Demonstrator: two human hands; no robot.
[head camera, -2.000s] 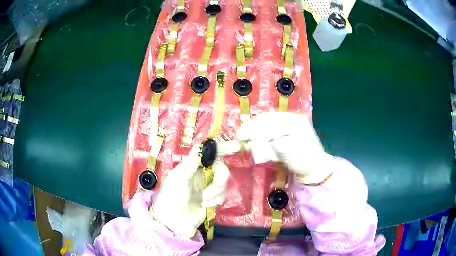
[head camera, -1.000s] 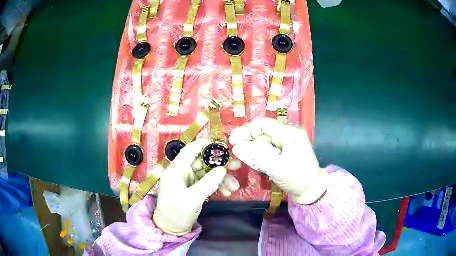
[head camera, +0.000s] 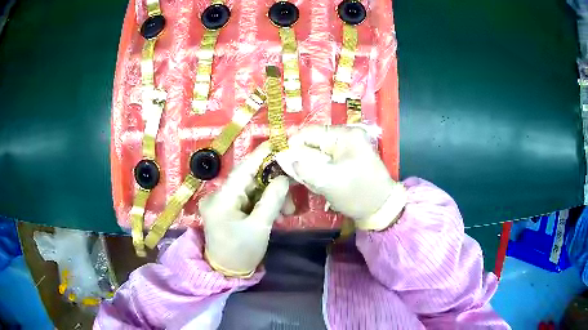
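Observation:
My gloved left hand (head camera: 240, 222) holds a gold wristwatch (head camera: 269, 173) by its round head above the front of the red tray (head camera: 119, 129). The dark dial is partly hidden by my fingers and a white cloth. The gold band rises from the head toward the back. My gloved right hand (head camera: 351, 171) pinches the white cloth (head camera: 287, 162) against the watch face. Its fingertips partly hide the cloth.
Wrinkled clear film covers the tray. Gold watches lie on it in rows, dark sides up, including one slanted watch (head camera: 205, 164) left of my hands. A green bench top (head camera: 490, 122) extends on both sides. A blue bin (head camera: 538, 242) stands lower right.
The view has shifted, so the tray appears higher and further left. The watch showed its dark side, then its patterned dial. My right hand has moved the cloth onto the dial.

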